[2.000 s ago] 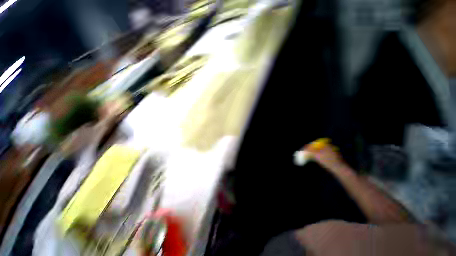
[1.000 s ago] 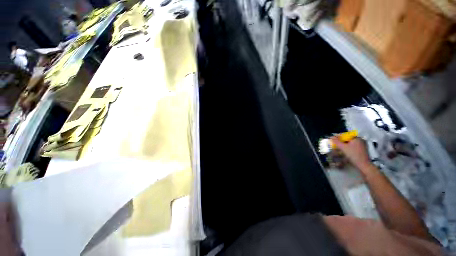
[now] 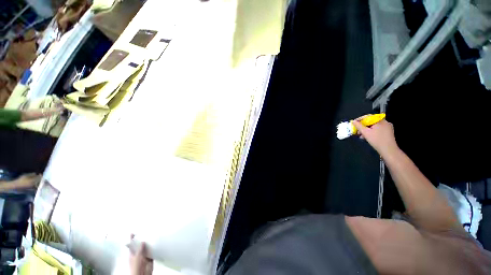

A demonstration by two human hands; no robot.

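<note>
My right hand (image 3: 378,134) grips the yellow handle of a glue brush (image 3: 362,125), held over the dark aisle to the right of the table. The white bristles point left, away from the table's panels. My left hand (image 3: 141,260) is at the bottom of the view, partly cut off and blurred, at a pale white sheet (image 3: 161,215) on the table. Its grip cannot be made out. A tan area with fine parallel lines (image 3: 199,137) shows beside the white surface, and yellowish stepped edges (image 3: 232,174) show along the table's right side.
Tan panels with dark brown patches (image 3: 110,86) are piled at the left. Another tan panel (image 3: 258,29) lies at the far table edge. Another person's hands and green sleeve (image 3: 11,117) are across the table. Grey metal rails (image 3: 417,51) stand at upper right.
The view has swung, and the table now fills more of the left and middle. The white sheet, earlier raised at lower left, now appears flatter. The brush remains in my right hand.
</note>
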